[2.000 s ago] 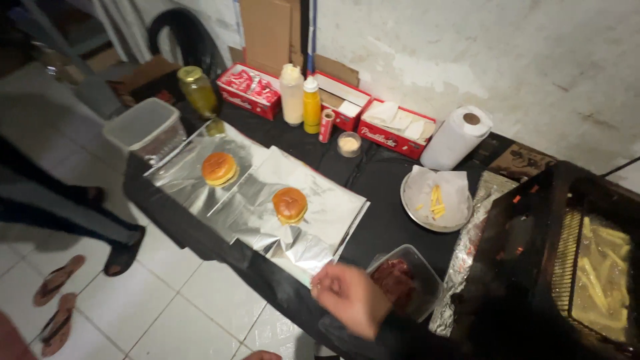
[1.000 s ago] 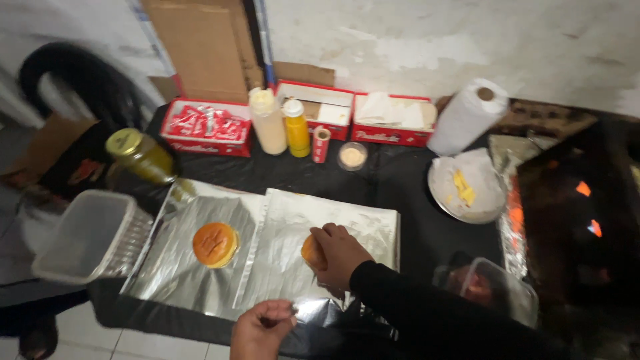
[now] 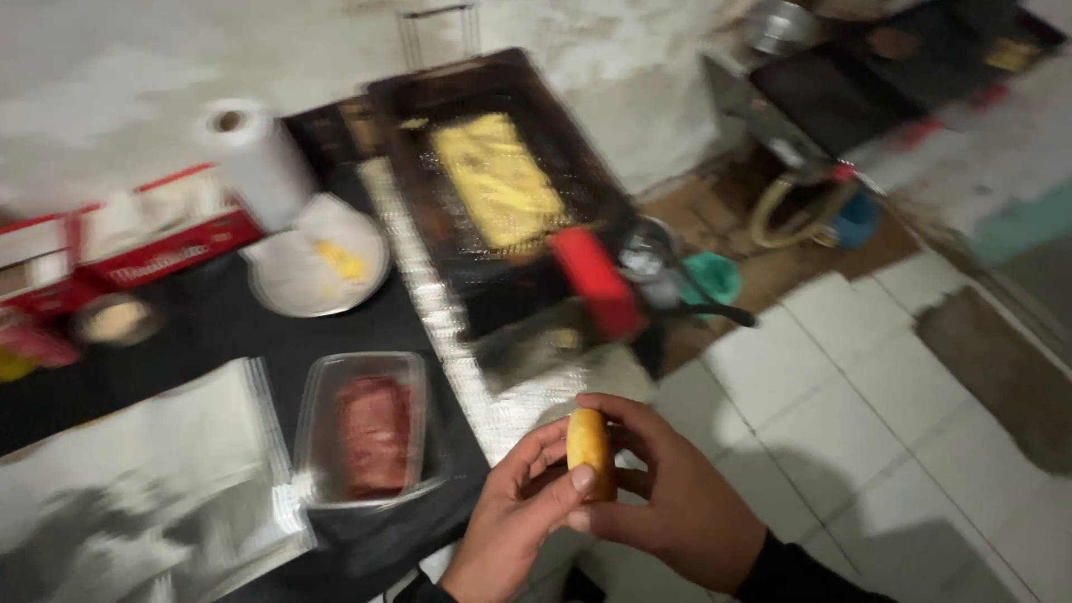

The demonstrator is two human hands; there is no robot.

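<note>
A golden burger bun (image 3: 589, 444) is held upright on its edge between my two hands, off the right end of the black-covered table. My left hand (image 3: 528, 511) grips it from the left, thumb against its near face. On the other side, my right hand (image 3: 670, 494) has its fingers around the bun. To the left lies a clear plastic container (image 3: 306, 435) with red raw-looking meat (image 3: 377, 435) inside. Foil-lined wrapping sheets (image 3: 159, 469) are at the lower left. Blur hides the bun's fine detail.
French fries (image 3: 502, 180) lie in a dark fryer with a red handle (image 3: 596, 280). A paper-lined bowl (image 3: 377, 276), a paper towel roll (image 3: 260, 167) and red boxes (image 3: 167, 251) line the table's back. A griddle (image 3: 837, 84) stands at the upper right.
The view has swung far to the right, toward the fryer. My right hand has lifted the bun off the foil sheet, and my left hand now holds it too.
</note>
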